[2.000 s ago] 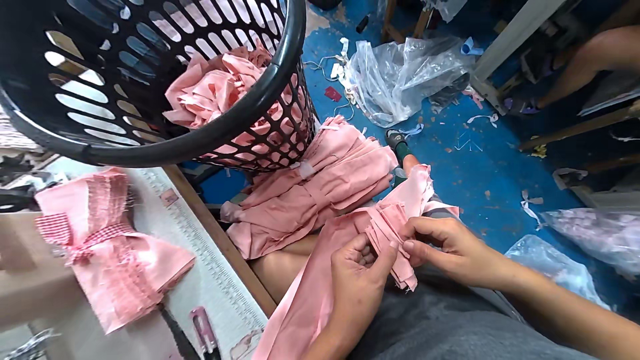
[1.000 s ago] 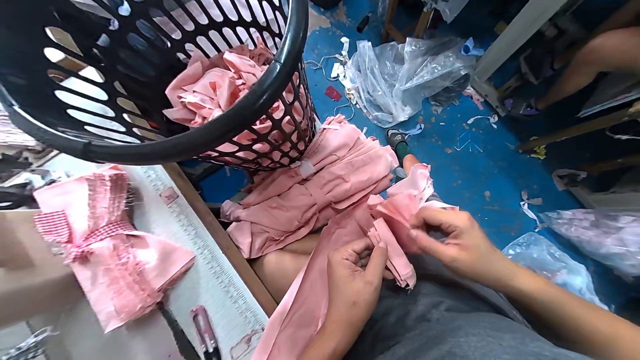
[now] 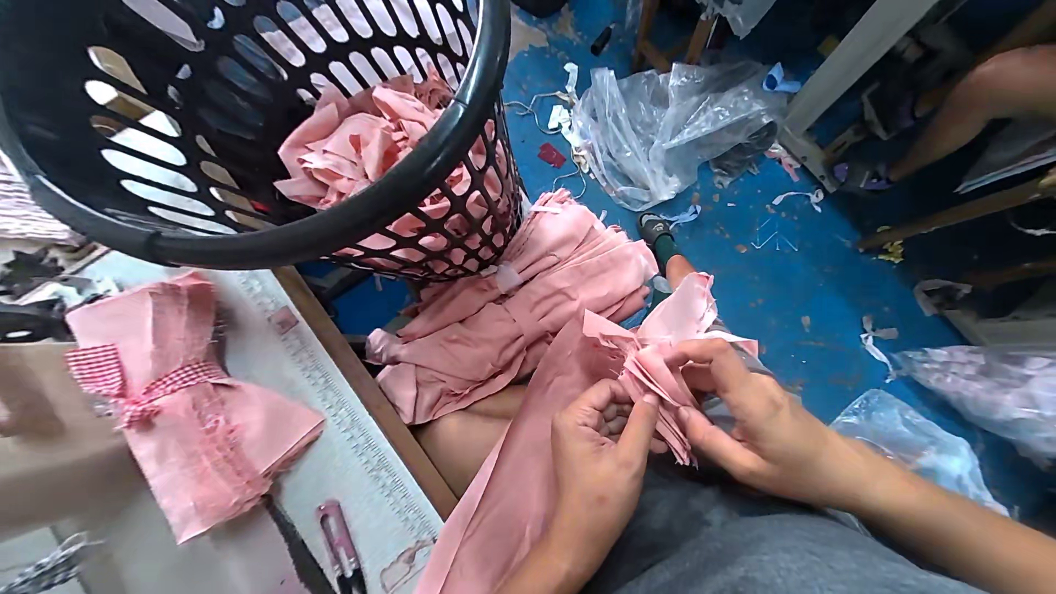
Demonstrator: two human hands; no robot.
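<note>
Over my lap, my left hand (image 3: 606,437) pinches the lower edges of a stack of pink fabric pieces (image 3: 652,375). My right hand (image 3: 726,412) grips the same stack from the right, thumb and fingers on its layers. A long pink cloth (image 3: 528,462) hangs from the stack past my left wrist. Beyond my hands, pink fabric bundles (image 3: 528,305) lie across my leg beside a black plastic basket (image 3: 462,140), which holds crumpled pink fabric (image 3: 363,140). On the table at left lies a pink bundle (image 3: 181,412) tied with a red checked strip (image 3: 177,379).
Pink-handled thread snips (image 3: 337,536) lie on the table beside printed ruler markings. The table's wooden edge (image 3: 363,388) runs along my left. Clear plastic bags (image 3: 660,124) and scraps lie on the blue floor (image 3: 742,247). Another person's leg (image 3: 965,107) shows at upper right.
My right hand has moved on the stack, and the upper pieces have been folded and spread differently. My left hand has stayed at the lower edges.
</note>
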